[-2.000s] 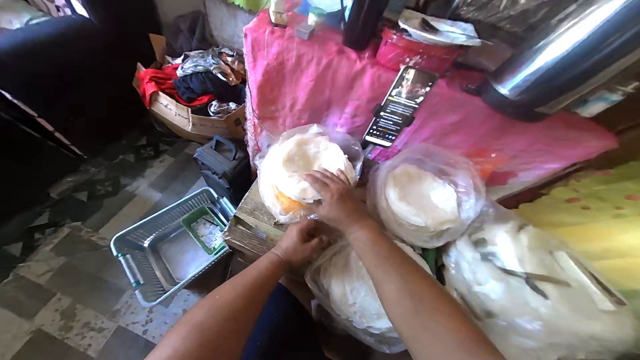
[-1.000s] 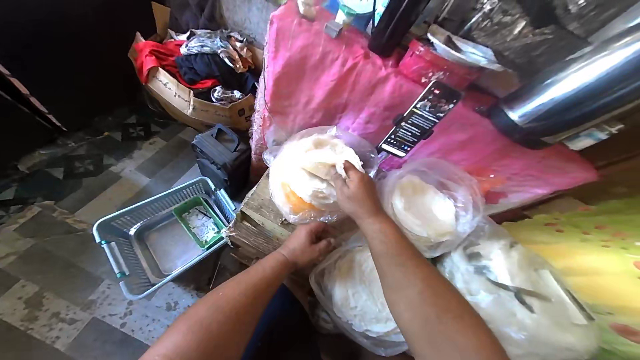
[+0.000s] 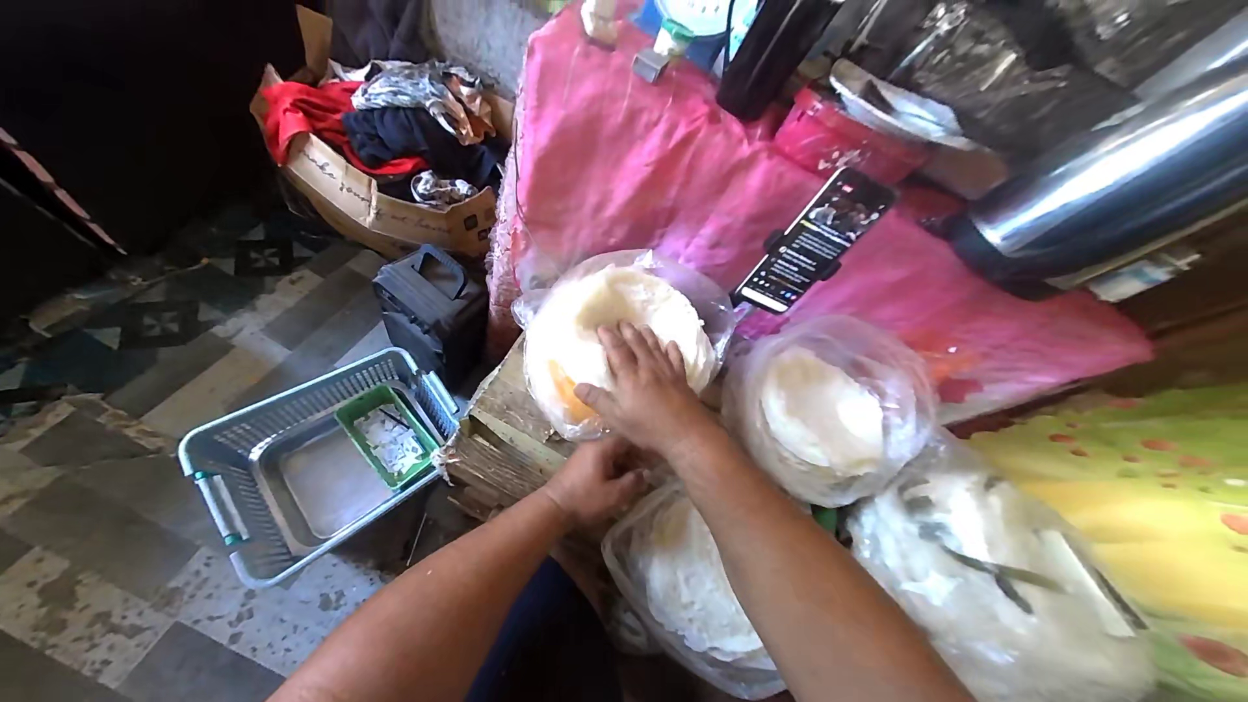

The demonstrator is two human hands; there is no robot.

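A stack of thin white round sheets (image 3: 624,302) with an orange patch near its lower left rests in an open clear plastic bag. My right hand (image 3: 648,385) lies on top of it, fingers spread and flat. Just below the stack's near edge is my left hand (image 3: 600,483), its fingers curled; whether it grips anything is hidden. A second bag of white rounds (image 3: 824,409) stands right of my right hand. Under my right forearm is another bag of white rounds (image 3: 697,585). At the lower right lies a large plastic bag of white material (image 3: 994,575) with dark strips on it.
A phone in a holder (image 3: 814,239) stands on the pink cloth (image 3: 634,166). Beyond are a red tub (image 3: 848,136) and a shiny metal cylinder (image 3: 1121,166). On the floor are a plastic basket (image 3: 210,429), a dark case (image 3: 434,302) and a cardboard box of clothes (image 3: 331,190).
One second ago my right hand held the stack's right edge with bent fingers; it now lies flat across the stack's near part. My left hand stays near the stack's lower edge.
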